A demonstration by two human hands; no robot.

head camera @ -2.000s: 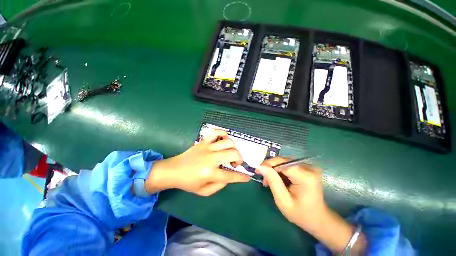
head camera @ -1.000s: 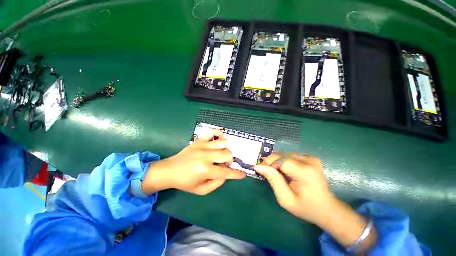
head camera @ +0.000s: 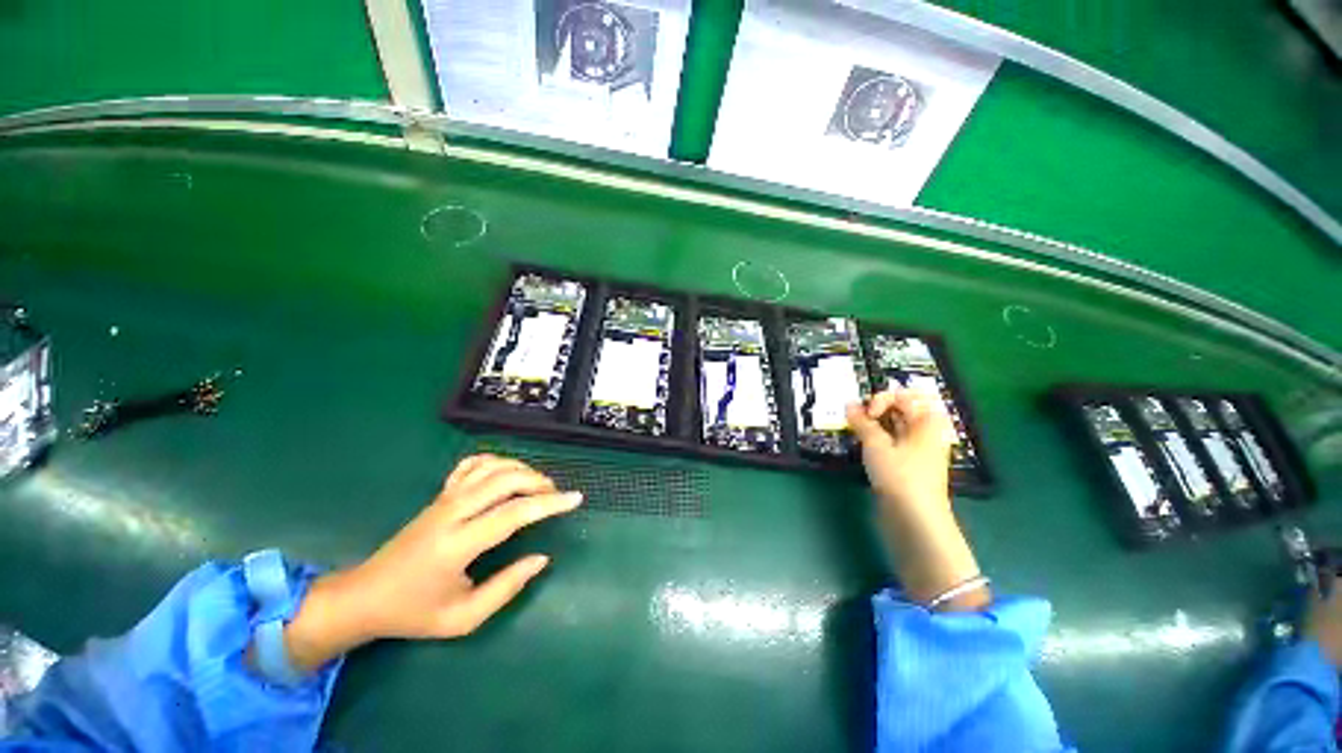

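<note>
The black foam tray (head camera: 567, 427) lies across the bench, with a device unit in each of its slots. The units carry white batteries, and some have a black flex cable over the battery. My right hand (head camera: 910, 456) is over the right part of the tray, fingers bent together between the fourth unit (head camera: 826, 386) and the fifth unit (head camera: 901, 358). Whether it holds anything is hidden. My left hand (head camera: 442, 559) hovers over the bench, fingers apart and empty, beside the dark grid mat (head camera: 633, 489). No unit lies on the mat.
A second black tray (head camera: 1114, 508) with several units stands at right, near another person's hand (head camera: 1325, 618) and blue sleeve. A bundle of thin dark cables (head camera: 152, 406) and a shiny clear bag (head camera: 22, 405) lie at left. Printed sheets (head camera: 795, 88) hang behind the bench.
The unit has gone from the mat, and the fourth slot now holds a unit. My right hand has moved up to the tray. My left hand has opened and moved left. The view has shifted upward and right.
</note>
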